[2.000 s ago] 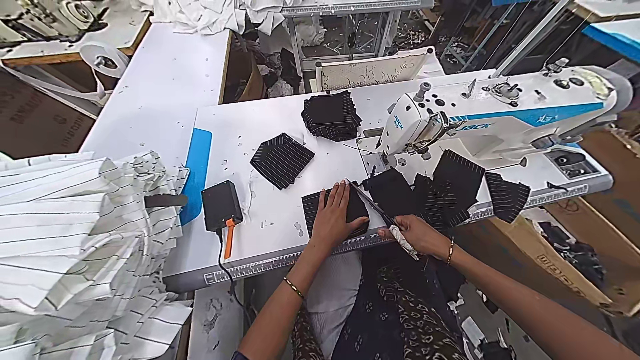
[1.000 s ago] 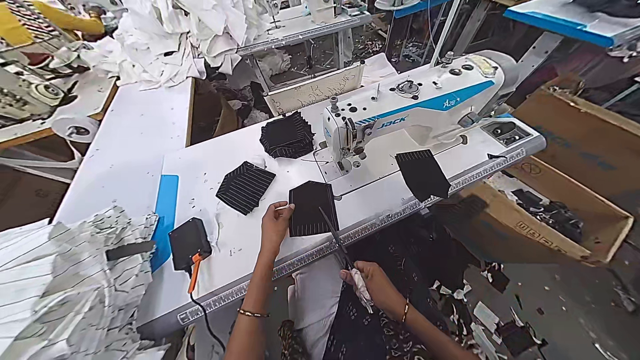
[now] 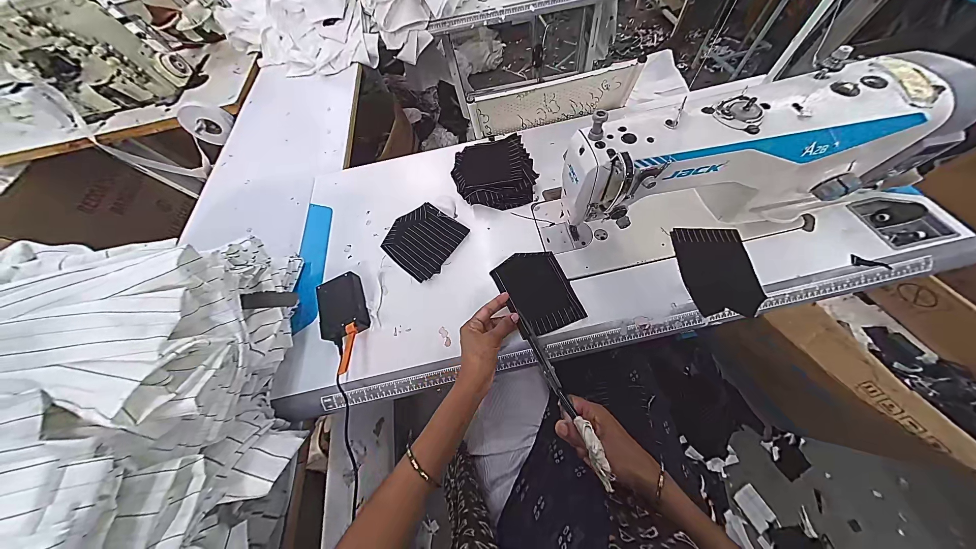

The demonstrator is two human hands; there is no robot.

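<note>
A black pinstriped fabric piece (image 3: 540, 290) with a pointed end lies near the front edge of the white sewing table (image 3: 427, 324). My left hand (image 3: 488, 335) pinches its left edge between thumb and fingers. In my right hand (image 3: 598, 438) is a pair of long scissors (image 3: 550, 374), handles wrapped in pale cloth, their tips at the piece's lower left edge. Left of it lies another striped piece (image 3: 425, 242); behind stands a stack of black striped pieces (image 3: 496, 172). One more black piece (image 3: 717, 271) lies on the right, by the ruler edge.
A Jack sewing machine (image 3: 747, 145) spans the table's back right. A black box (image 3: 342, 305) with an orange tag and cable sits at the left, beside a large heap of white striped fabric (image 3: 114, 366). Cardboard boxes (image 3: 862, 381) with scraps stand at the lower right.
Two seconds ago my left hand lay flat on the piece with several black pieces to its right; now it pinches the left edge. The scissors have moved to that edge. The view has shifted.
</note>
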